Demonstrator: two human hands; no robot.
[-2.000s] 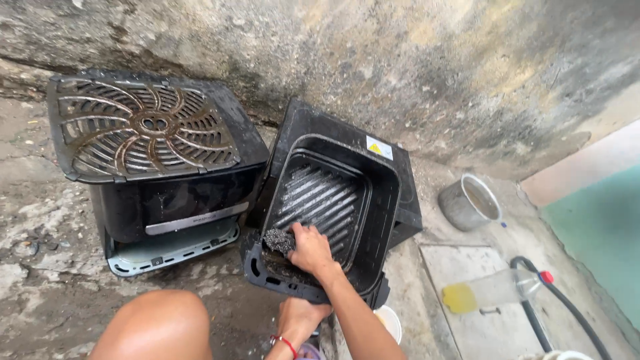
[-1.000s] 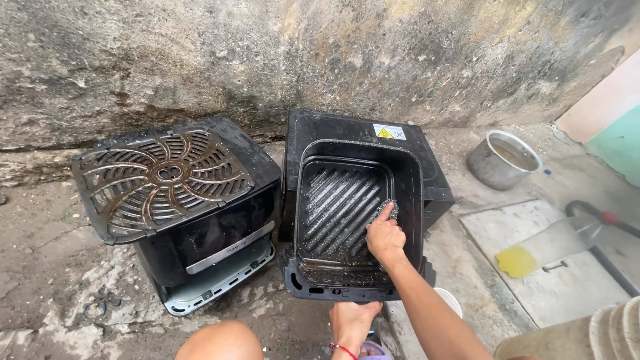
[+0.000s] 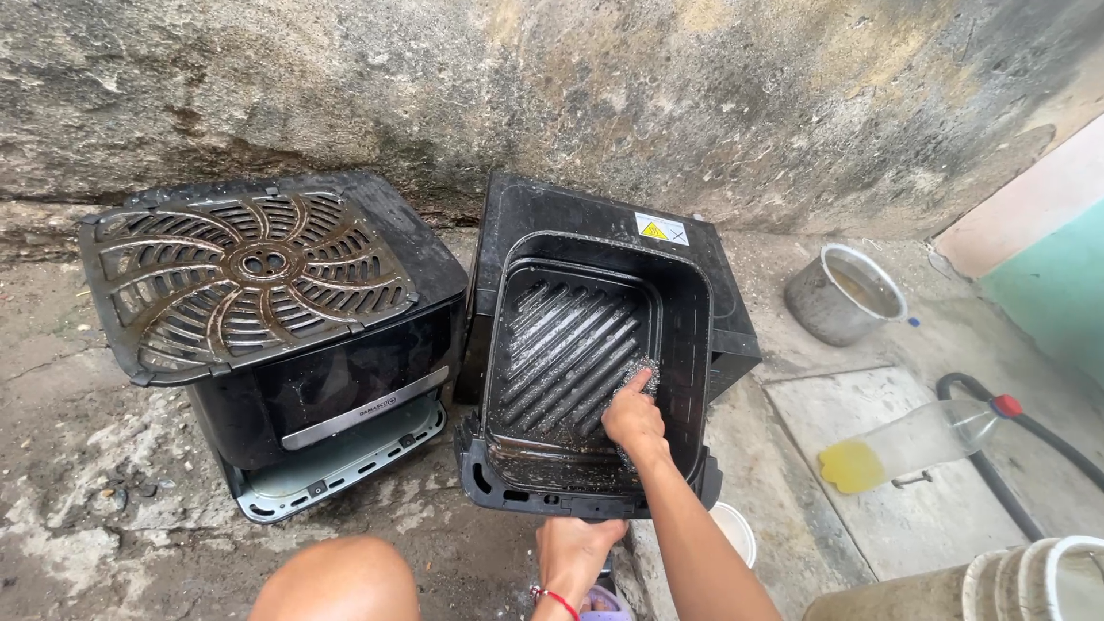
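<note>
A black air fryer basket with a ridged, wet bottom is tilted toward me, resting against a black air fryer housing. Inside its right part, my right hand presses a metal scouring pad on the ridges. From below, my left hand grips the basket at its near side; the part it holds is mostly hidden behind the rim. To the left, a grimy slotted crisper plate lies on top of a second black air fryer, whose lower front is open.
A stained concrete wall runs behind. On the right are a metal pot with liquid, a plastic bottle with yellow liquid, a black hose and stacked buckets. A white container is beside my right forearm.
My right hand has moved with the pad from the basket's near left corner to its right side. My left hand stays under the near rim. The view has shifted.
</note>
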